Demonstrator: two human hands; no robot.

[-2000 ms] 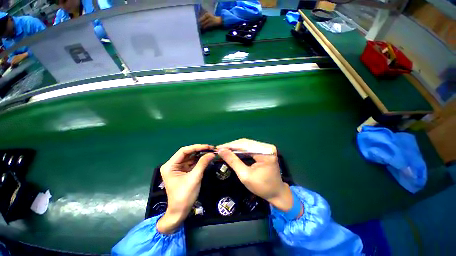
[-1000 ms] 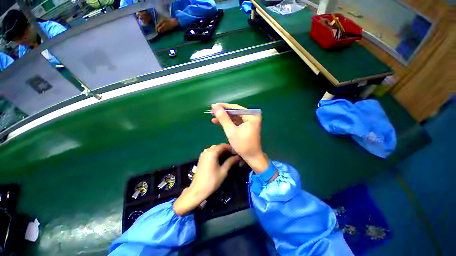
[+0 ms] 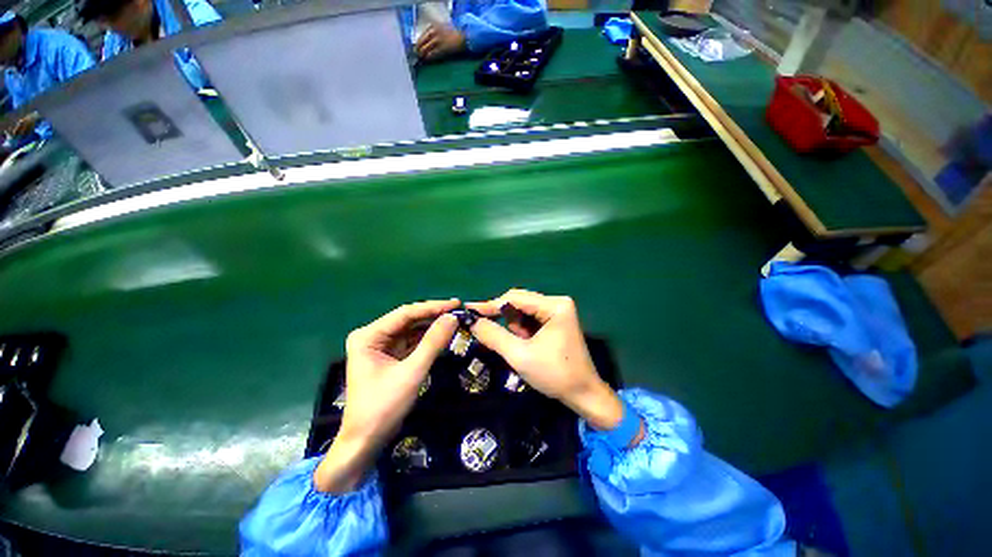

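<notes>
A small dark round unit [image 3: 466, 318] with a pale piece hanging at its lower side is held between the fingertips of both hands, above the black tray. My left hand [image 3: 394, 364] pinches it from the left. My right hand [image 3: 541, 346] pinches it from the right; no tweezers can be made out in it. The black pocket tray [image 3: 444, 480] lies under my hands, with several round silver and gold units in its pockets. One bright unit [image 3: 479, 448] sits in the near row. My hands and wrists hide part of the tray.
A second black tray [image 3: 27, 375] and a white scrap [image 3: 82, 445] lie at left. A blue cloth bundle [image 3: 843, 321] lies at right, below a side shelf [image 3: 859, 196] with a red basket [image 3: 818, 114]. Pale divider panels [image 3: 315, 93] and blue-sleeved workers are across the bench.
A second ago my right hand was raised with the slim tool, apart from my left. Now both hands meet at the small unit and the tool no longer shows. The view has shifted too.
</notes>
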